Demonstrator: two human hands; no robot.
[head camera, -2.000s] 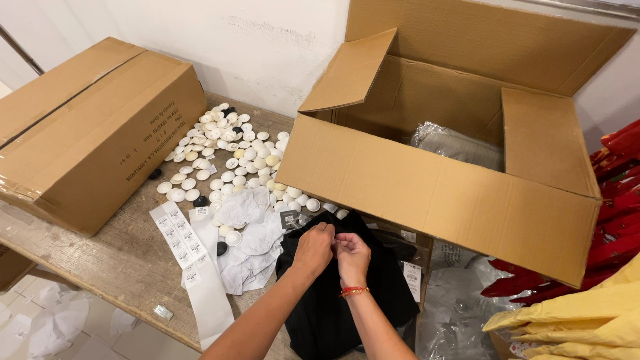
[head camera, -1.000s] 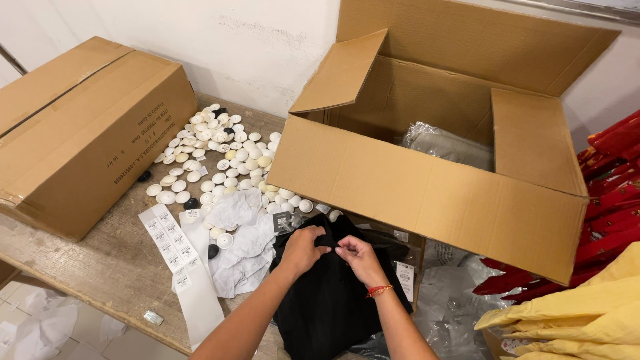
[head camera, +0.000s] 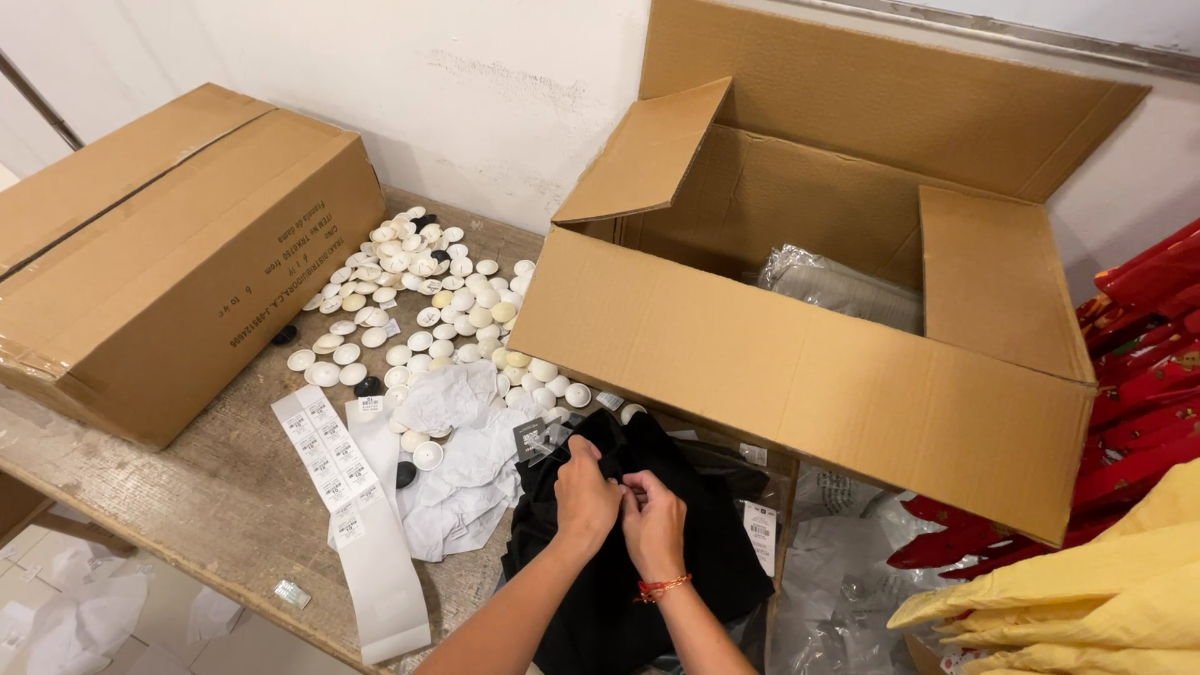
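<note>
A black garment (head camera: 694, 562) lies bunched at the table's front edge, with a dark tag (head camera: 531, 439) by its upper left and a white printed tag (head camera: 760, 537) at its right side. Both hands are on its upper part. My left hand (head camera: 587, 492) pinches the black cloth with curled fingers. Close beside it, nearly touching, my right hand (head camera: 652, 525) has thumb and forefinger together at the fabric; a red bracelet is on that wrist. Exactly what lies between the fingertips is hidden. Crumpled white paper (head camera: 459, 487) and strips of printed stickers (head camera: 330, 450) lie to the left.
Many round white security tags (head camera: 412, 258), some black, cover the wooden table (head camera: 225, 525). A closed cardboard box (head camera: 206, 253) stands left; an open cardboard box (head camera: 797, 375) holding plastic-wrapped items (head camera: 844, 289) stands right. Red garments (head camera: 1144, 394), yellow cloth (head camera: 1078, 581) and clear plastic bags (head camera: 834, 600) are at right.
The hands have stayed at the upper part of the black garment and are closer together than one second ago. The cloth's folds around the fingers have shifted.
</note>
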